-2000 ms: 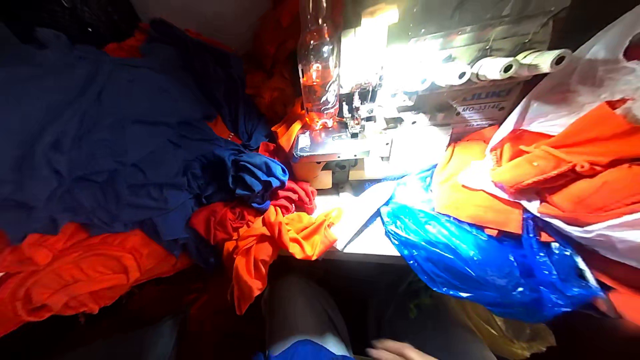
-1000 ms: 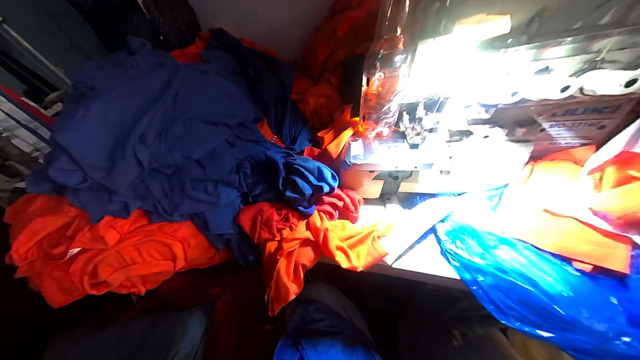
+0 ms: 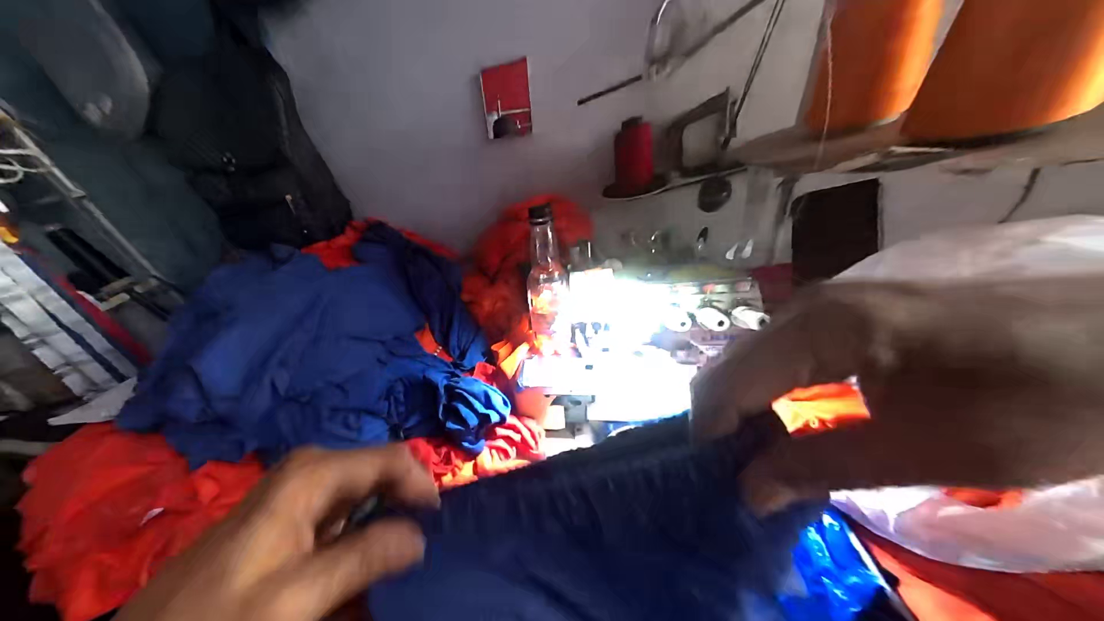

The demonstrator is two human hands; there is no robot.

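A navy blue cloth piece (image 3: 586,526) with a gathered edge lies across the lower middle, close to the camera. My right hand (image 3: 828,397), large and blurred at the right, grips the edge of this cloth between thumb and fingers. At the cloth's left end is my left hand (image 3: 345,526), thumb and fingers curved with a gap between them; something small and dark shows in the gap. Blur hides whether its fingertips pinch the cloth. Behind the hands, a sewing machine (image 3: 638,375) stands in strong glare, partly hidden by the cloth and the right hand.
A heap of blue garments (image 3: 293,345) lies at left over red-orange cloth (image 3: 112,509). A clear glass bottle (image 3: 545,285) stands left of the machine. Orange thread cones (image 3: 871,65) sit on a shelf, upper right. A white plastic bag (image 3: 1018,259) and a blue one (image 3: 832,561) are at right.
The view has tilted up and now takes in the wall and shelf. Both hands and the navy cloth have come up in front of the machine; one second ago no hand was visible.
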